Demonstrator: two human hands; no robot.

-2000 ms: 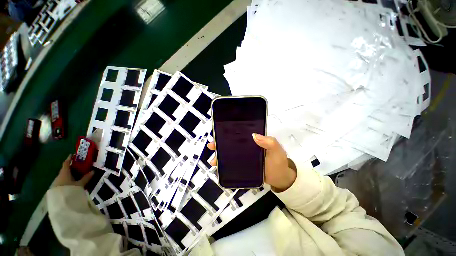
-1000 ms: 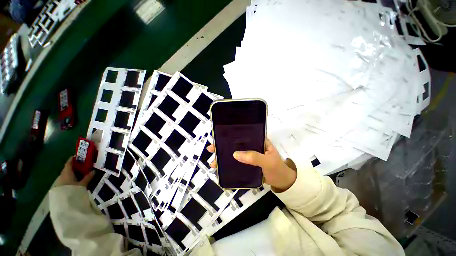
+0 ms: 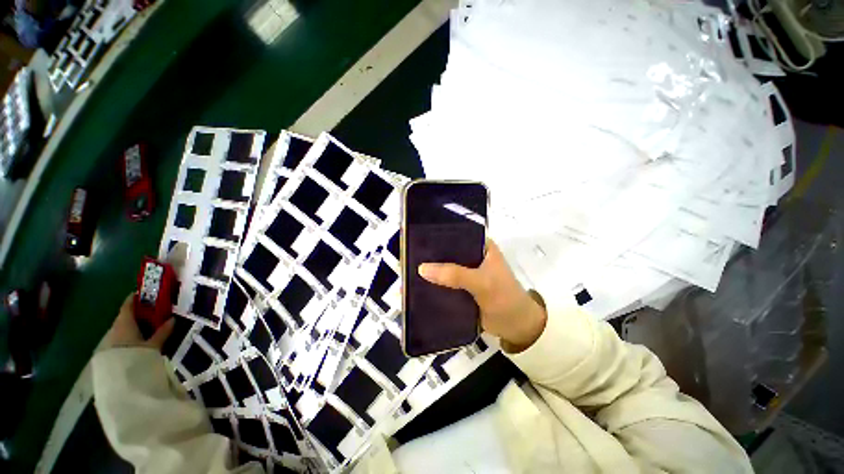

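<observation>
A smartphone (image 3: 444, 324) with a dark screen and pale case stands upright in view at the centre. My right hand (image 3: 495, 301) holds it, with the thumb lying across the screen. A streak of glare shows near its top. My left hand (image 3: 132, 324) holds a red handheld device (image 3: 155, 287) at the left, its pale button area facing up; part of the fingers is hidden by it. Die-cut sheets (image 3: 305, 241) with rows of black squares lie fanned out between my hands, partly behind the phone.
The green conveyor belt (image 3: 199, 79) curves along the left, with several red devices (image 3: 135, 171) on it behind a pale edge rail (image 3: 378, 67). A large heap of white backing sheets (image 3: 592, 139) lies at right. Clear plastic (image 3: 740, 329) is at lower right, a cable at upper right.
The phone has turned slightly and glare now shows on it. My right thumb has moved further left across the screen. Red devices on the belt have moved up and right. My left hand is nearly still.
</observation>
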